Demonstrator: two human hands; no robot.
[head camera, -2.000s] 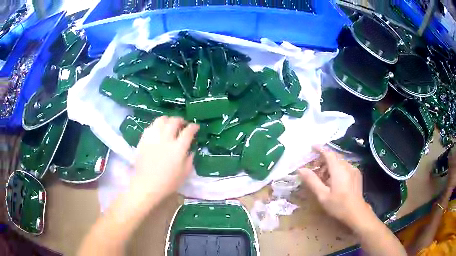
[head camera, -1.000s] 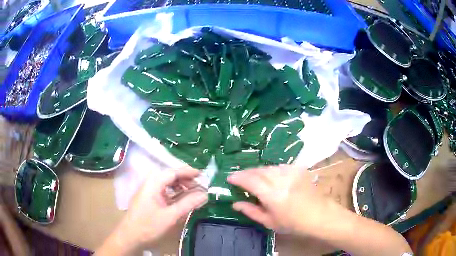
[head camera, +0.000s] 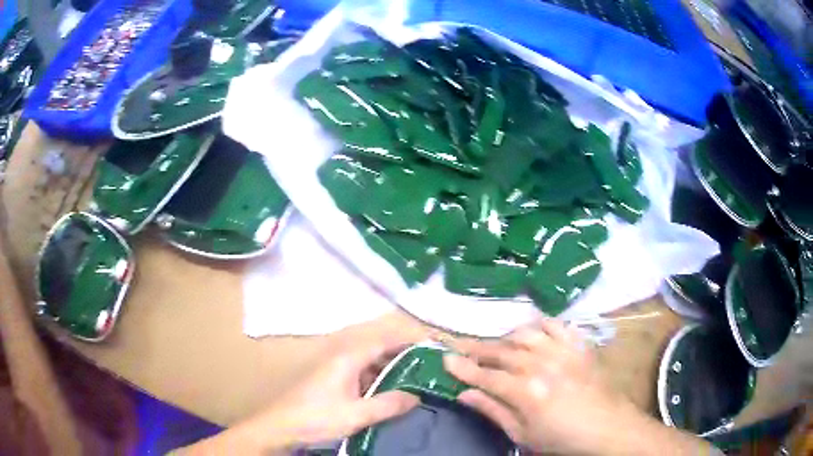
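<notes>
A rounded green housing [head camera: 426, 370] with a silvery rim and dark recess lies at the bottom middle, cut off by the picture's edge. My left hand [head camera: 343, 392] grips its left side, with the thumb over the top face. My right hand [head camera: 535, 383] lies on its upper right part, with the fingertips on the green surface. Whether a small cover lies under my fingers cannot be told. Glossy green covers [head camera: 401, 191] are heaped in an opened white bag [head camera: 303, 298] beyond my hands.
More green housings lie at left [head camera: 85, 276] and at right [head camera: 709, 378]. A large blue bin [head camera: 615, 53] stands behind the bag. A smaller blue bin [head camera: 98, 62] with tiny mixed parts stands at the upper left. A thin pale stick lies right of my right hand.
The view has swung, so the heap and left housings sit farther right. The whitish scrap seen between my hands no longer shows there. My left hand has moved onto the housing's side.
</notes>
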